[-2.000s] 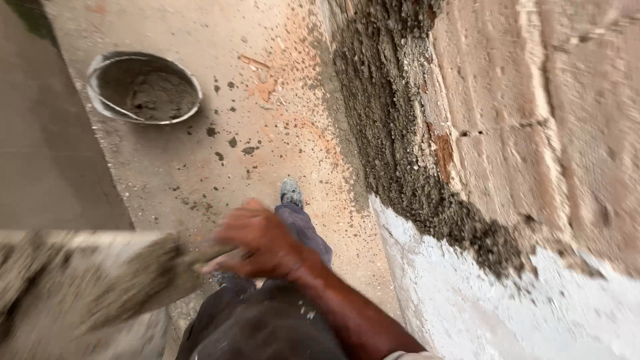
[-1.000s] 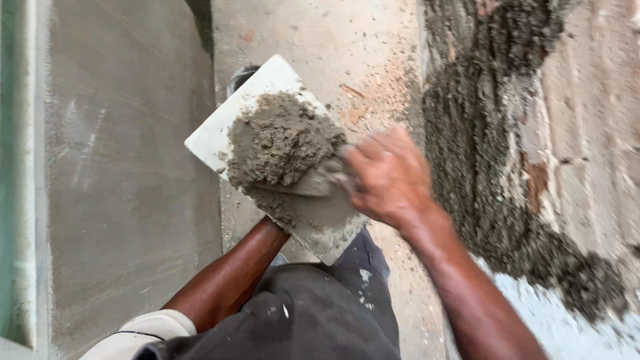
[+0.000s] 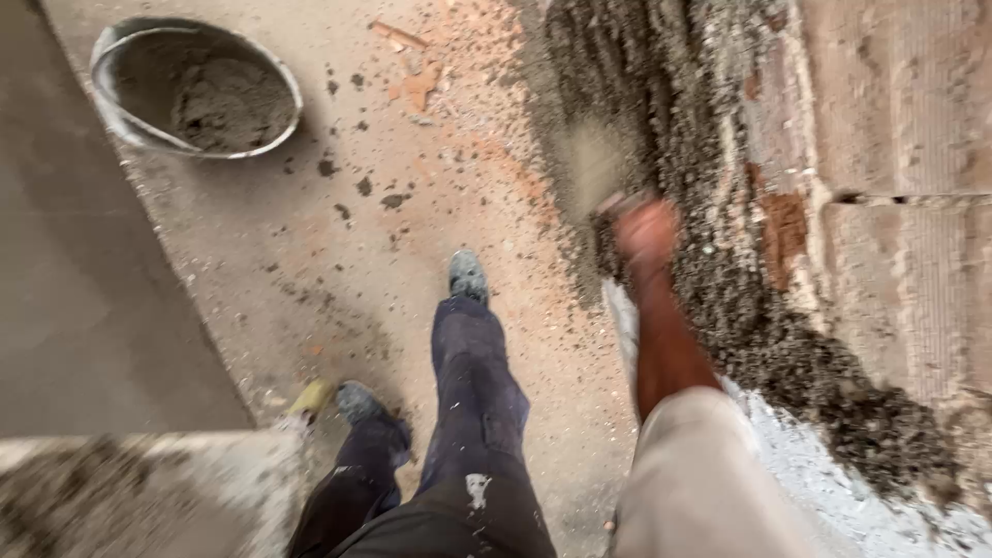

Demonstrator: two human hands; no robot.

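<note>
My right hand [image 3: 647,229] is closed on a trowel [image 3: 595,163], whose blade is blurred by motion and lies close to the wet mortar [image 3: 666,101] on the wall. The mortar forms a rough, dark band beside bare hollow brick. At the lower left, the white mortar board [image 3: 271,473] carries a smeared heap of grey mortar [image 3: 116,504]. My left hand is out of sight, so its grip on the board cannot be seen.
A bucket [image 3: 291,143] holding mortar stands on the floor at the upper left. Brick fragments [image 3: 418,85] and mortar drops lie on the floor. A smooth grey surface [image 3: 101,256] runs along the left. A yellowish cylindrical object [image 3: 312,397] lies beside my left shoe.
My right hand and the trowel have moved from the mortar board to the wall at the right. The board, central a second ago, now shows only at the lower left. The view has shifted.
</note>
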